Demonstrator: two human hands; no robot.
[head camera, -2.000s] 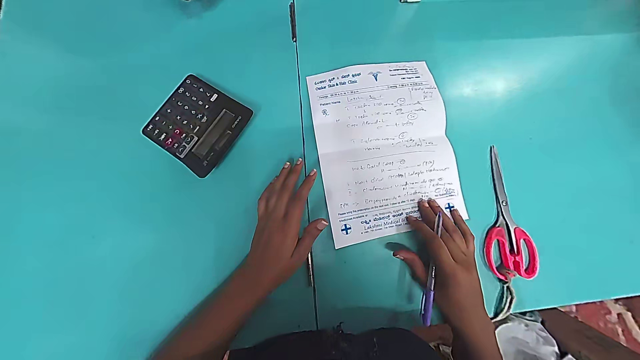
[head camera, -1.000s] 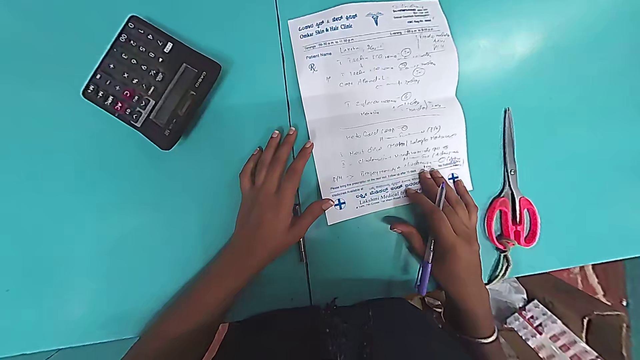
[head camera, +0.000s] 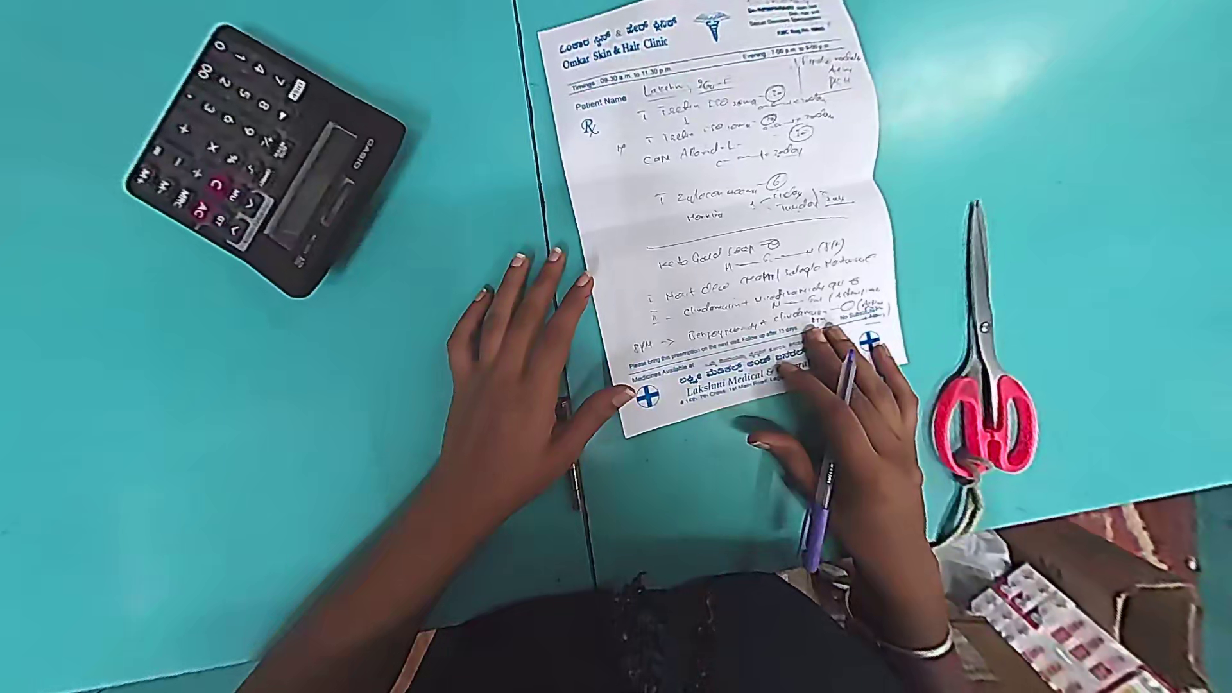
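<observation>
A creased sheet of paper (head camera: 731, 221), a medical prescription form with handwriting, lies on the turquoise table. My left hand (head camera: 520, 385) rests flat with fingers spread at its left side, the thumb tip at the lower left corner. Over the lower right part of the sheet, my right hand (head camera: 857, 433) has its fingertips on the paper; a pen with a purple cap (head camera: 816, 525) is held loosely between its fingers. Right of that hand lies a pair of scissors with red handles (head camera: 984, 404), blades pointing away from me. A black Casio calculator (head camera: 265, 159) sits at the upper left.
A seam (head camera: 539, 144) runs through the turquoise tabletop (head camera: 337, 385) beside the paper. Beyond the table's near right edge are a cardboard box (head camera: 1150, 616), clear plastic (head camera: 972, 563) and a pack of blister-type strips (head camera: 1068, 635). A cord hangs from the scissors' handles.
The view has shifted, bringing more of the box and strips at the lower right into sight. Both hands keep nearly the same places about the paper.
</observation>
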